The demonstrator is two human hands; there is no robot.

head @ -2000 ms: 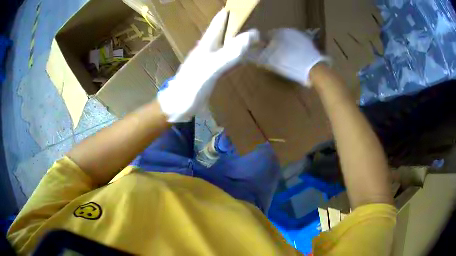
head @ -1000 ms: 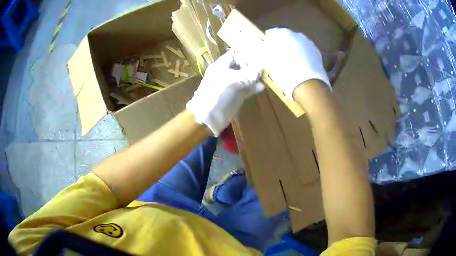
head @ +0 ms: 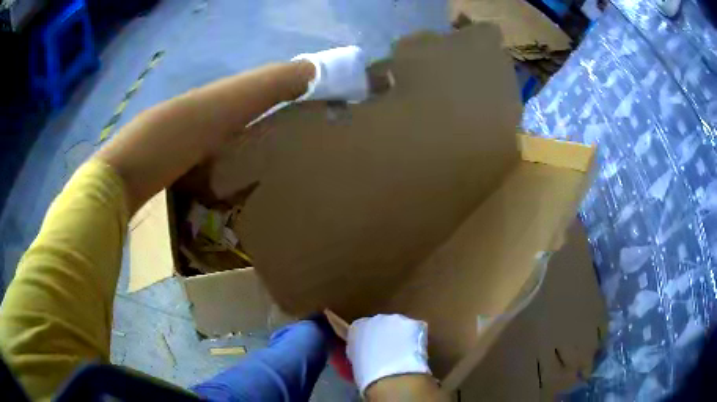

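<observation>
A partly folded box (head: pixel 472 259) lies in front of me, with its broad lid flap (head: pixel 377 173) raised and tilted to the left. One end wall (head: pixel 557 152) stands up at its far end. A thin plastic carry handle (head: pixel 534 284) is on its right edge. My gloved left hand (head: pixel 336 73) holds the top edge of the lid flap, its fingers partly hidden. My gloved right hand (head: pixel 388 347) is closed on the near left corner of the box, by a small raised flap (head: pixel 338 323).
The open scrap carton (head: pixel 224 292) with tan bits stands on the floor at left. Box blanks (head: pixel 570 314) lie under the box. The plastic-wrapped stack (head: pixel 645 157) is at right. A blue stool (head: pixel 64 47) is at far left, more cardboard (head: pixel 519 23) at the far right.
The box has opened out, with its lid flap now raised. My left hand has moved up and away to the lid edge. My right hand has come down to the near corner.
</observation>
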